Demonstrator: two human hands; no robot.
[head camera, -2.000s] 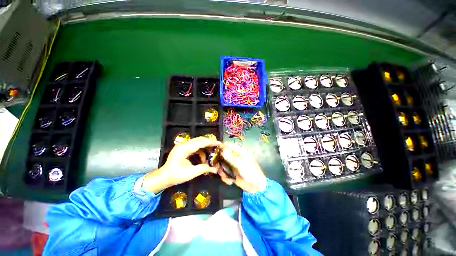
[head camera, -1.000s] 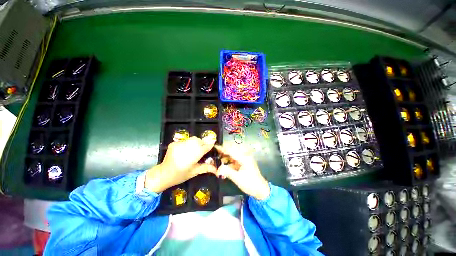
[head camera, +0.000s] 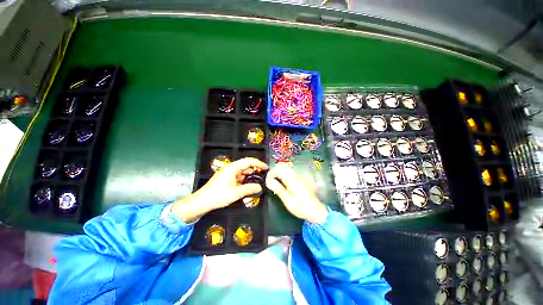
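My left hand (head camera: 229, 186) is over the middle of the black pocket tray (head camera: 219, 132), its thumb and fingers around a dark round unit (head camera: 256, 177). My right hand (head camera: 292, 189) is at the right side of the unit, its fingertips together close to it; whether they pinch something is hidden. The tray holds gold round pieces (head camera: 255, 136) in several pockets and dark units with red lines (head camera: 226, 103) in the two far pockets. One pocket in the second row is bare.
A blue bin (head camera: 318, 101) of tangled wires stands beyond my right hand, with a loose wire pile (head camera: 282, 145) below it. A clear blister tray (head camera: 381, 161) of silver discs lies right. Black trays stand at far left (head camera: 95, 143) and far right (head camera: 455, 143). Stacked blister trays (head camera: 411, 262) are lower right.
Both hands have moved slightly away from my body. My left hand has opened around the dark unit, which shows more now. A gold piece below the hands has come into view.
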